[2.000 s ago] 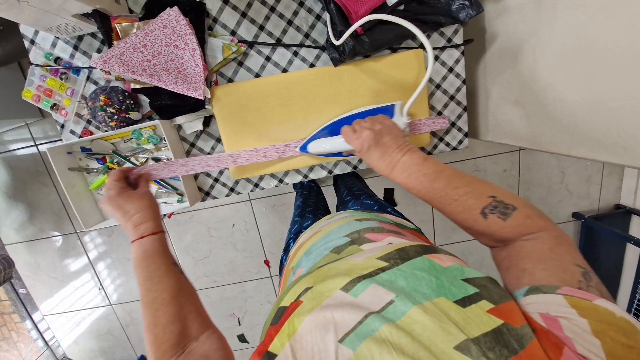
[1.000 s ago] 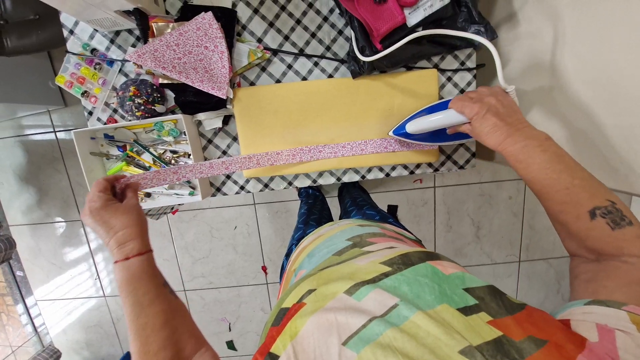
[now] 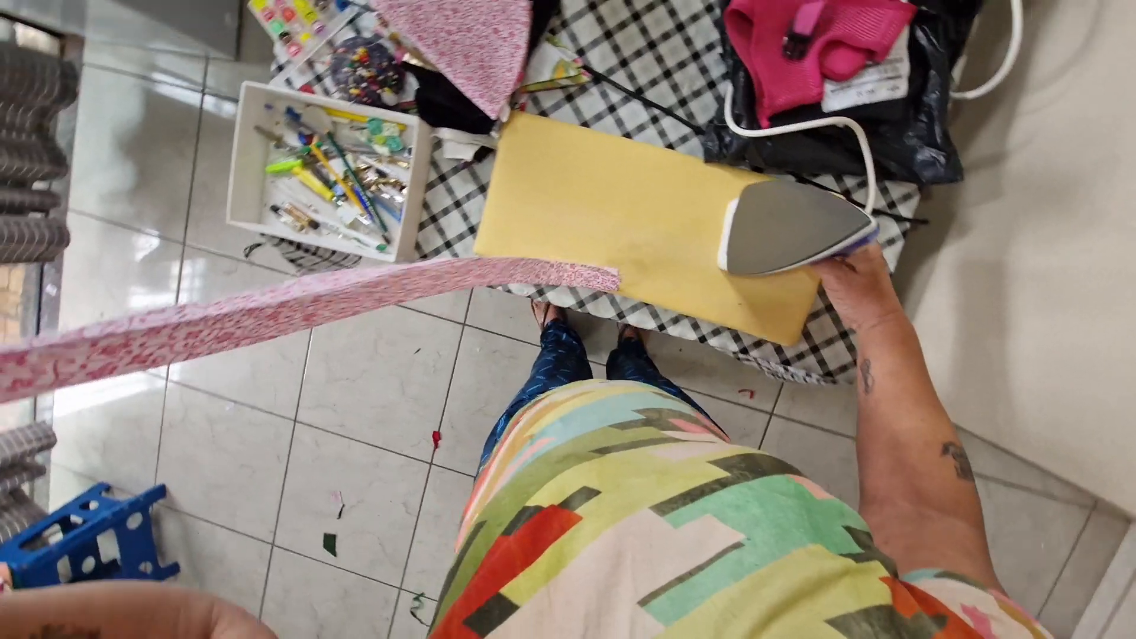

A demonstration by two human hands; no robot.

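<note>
My right hand (image 3: 856, 275) is shut on a clothes iron (image 3: 790, 226), tipped so its grey soleplate shows above the right end of a yellow padded board (image 3: 621, 195). A strip of pink floral fabric (image 3: 355, 293) stretches from the board's front edge out past the left edge of the view. Its right end lies flat on the board, apart from the iron. Only part of my left forearm shows at the bottom left; the hand itself is out of view.
A white tray (image 3: 415, 195) of pens and small tools stands left of the board on a checked cloth (image 3: 612, 44). Behind are a pincushion (image 3: 366, 69), pink floral fabric (image 3: 470, 40) and a black plastic bag (image 3: 923, 133) under a pink mesh item (image 3: 812, 62). A white cord (image 3: 856, 133) runs from the iron.
The iron slid right along the strip, then came off it and was tipped to show its soleplate. My left hand, earlier holding the strip's left end over the tray, has left the view.
</note>
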